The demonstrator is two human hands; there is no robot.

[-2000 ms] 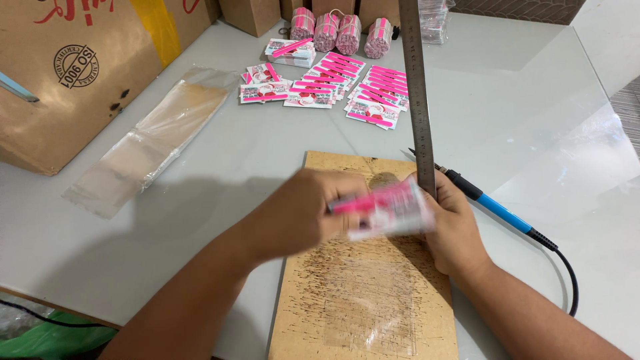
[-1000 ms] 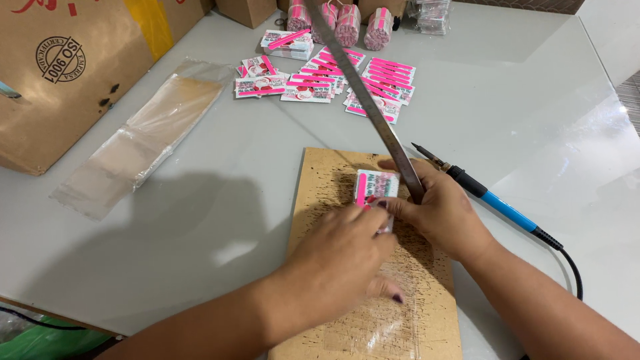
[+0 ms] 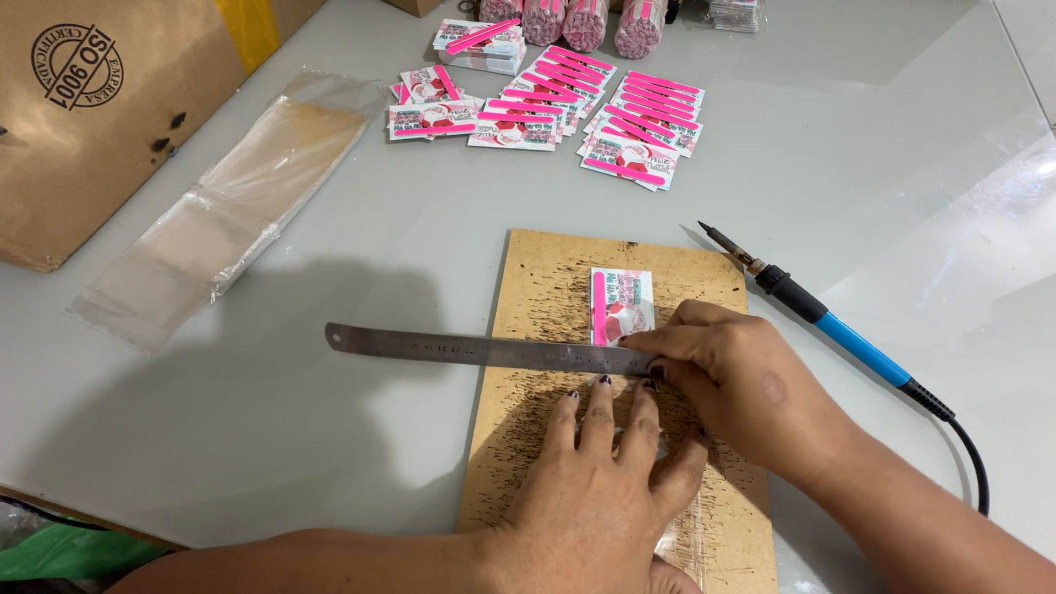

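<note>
A printed card with a pink nail file (image 3: pixel 622 307) lies on the scorched board (image 3: pixel 544 272), its lower edge against a steel ruler (image 3: pixel 487 350). My right hand (image 3: pixel 734 379) pinches the ruler's right end between thumb and fingers, just below the card. Spread flat below the ruler, my left hand (image 3: pixel 606 470) presses on clear plastic film (image 3: pixel 689 528) over the board; its fingers are apart. A soldering iron (image 3: pixel 833 318) with a blue handle lies on the table to the right, its tip pointing up and left, touched by neither hand.
Clear plastic sleeves (image 3: pixel 239 198) lie at the left, beside a cardboard box (image 3: pixel 124 107). Overlapping cards with pink files (image 3: pixel 516 124) and a stacked pile (image 3: pixel 483 49) lie at the back, near wrapped pink bundles (image 3: pixel 586 25). A black cord (image 3: pixel 973 462) curves down at the right.
The ruler, upright and then slanted in my right hand before, now lies across the board. The card has left my left hand's hold and lies above the ruler. My left hand has flattened below it.
</note>
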